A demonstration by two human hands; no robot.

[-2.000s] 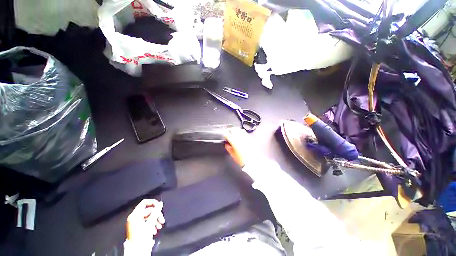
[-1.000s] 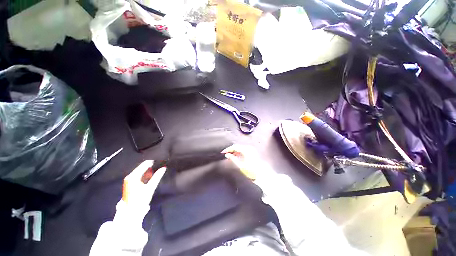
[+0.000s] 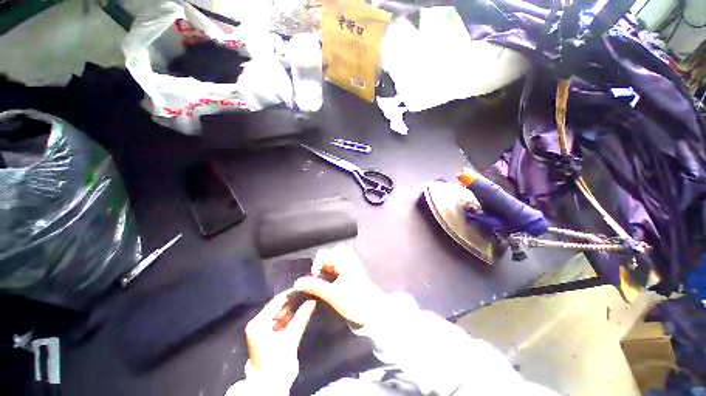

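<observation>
My left hand (image 3: pixel 272 332) and my right hand (image 3: pixel 344 290) meet close to my body, fingers bent, at the edge of a dark speckled piece (image 3: pixel 291 270). Both seem to pinch dark cloth; blur and the fingers hide most of it. A curled black-grey stack (image 3: pixel 306 227) lies just beyond my hands. A loose pile of navy cloth panels (image 3: pixel 190 309) lies to the left of my left hand.
An iron (image 3: pixel 463 220) with a blue-wrapped handle is at right. Shears (image 3: pixel 356 173), small snips (image 3: pixel 351 145) and a phone (image 3: pixel 214 199) lie beyond the stack. Slim silver tweezers (image 3: pixel 152 260) lie at left, beside a plastic bag (image 3: pixel 66 209).
My hands have left the curled stack, come nearer my body and closed together. The navy panel seen there before is now not clearly visible. The camera view has shifted slightly.
</observation>
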